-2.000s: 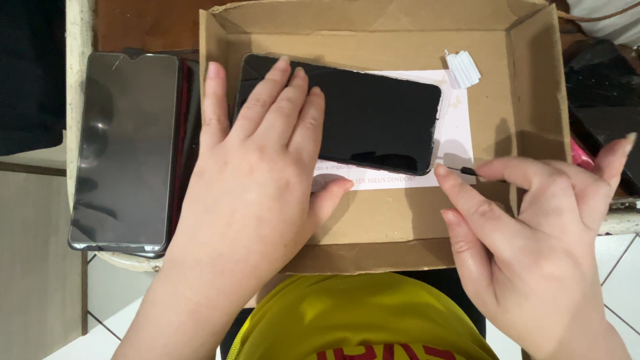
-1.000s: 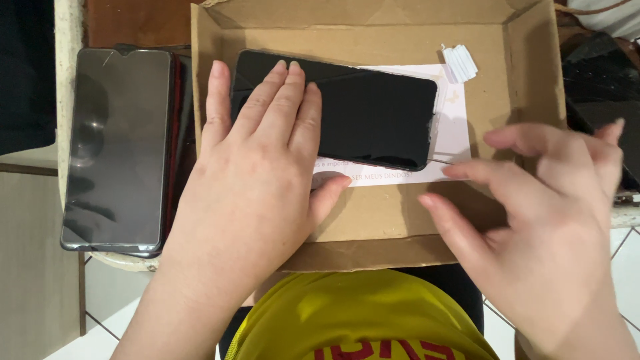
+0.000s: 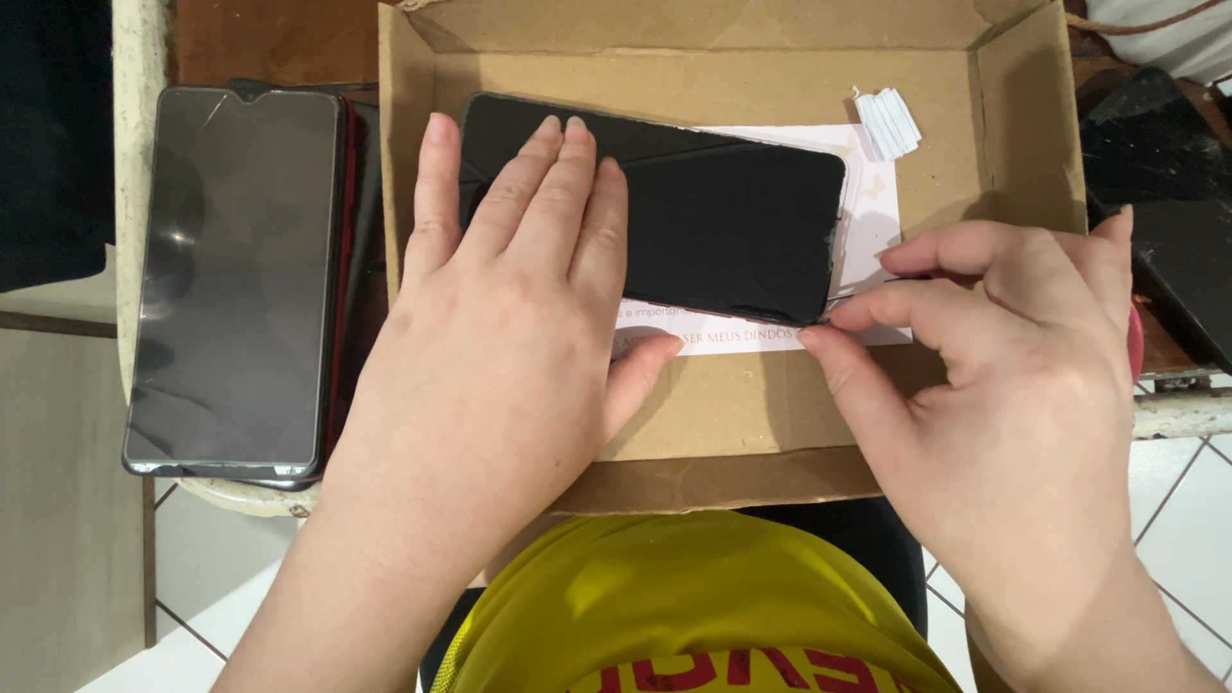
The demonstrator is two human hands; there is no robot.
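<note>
A smartphone with a dark screen [image 3: 736,217] lies slightly tilted across a printed white card [image 3: 871,207] in a shallow cardboard box [image 3: 741,476]. Its right-hand edge looks rough and chipped. My left hand [image 3: 520,279] lies flat over the phone's left part, fingers spread, thumb off to the side above the card. At the phone's lower right corner, my right hand [image 3: 962,337] has its thumb and index fingertip close together, with a thin dark-ended tool [image 3: 905,279] partly visible by the fingers. How the tool is held is mostly hidden.
A folded bit of white paper [image 3: 887,123] lies at the box's upper right. Left of the box, another smartphone [image 3: 236,279] rests on a dark and red item. Dark, scratched flat objects [image 3: 1169,192] are at the right. The box walls rise around the phone.
My right hand was lifted off the phone's corner with fingers apart one second ago; its thumb and index finger are now at that corner. My left hand has stayed on the phone.
</note>
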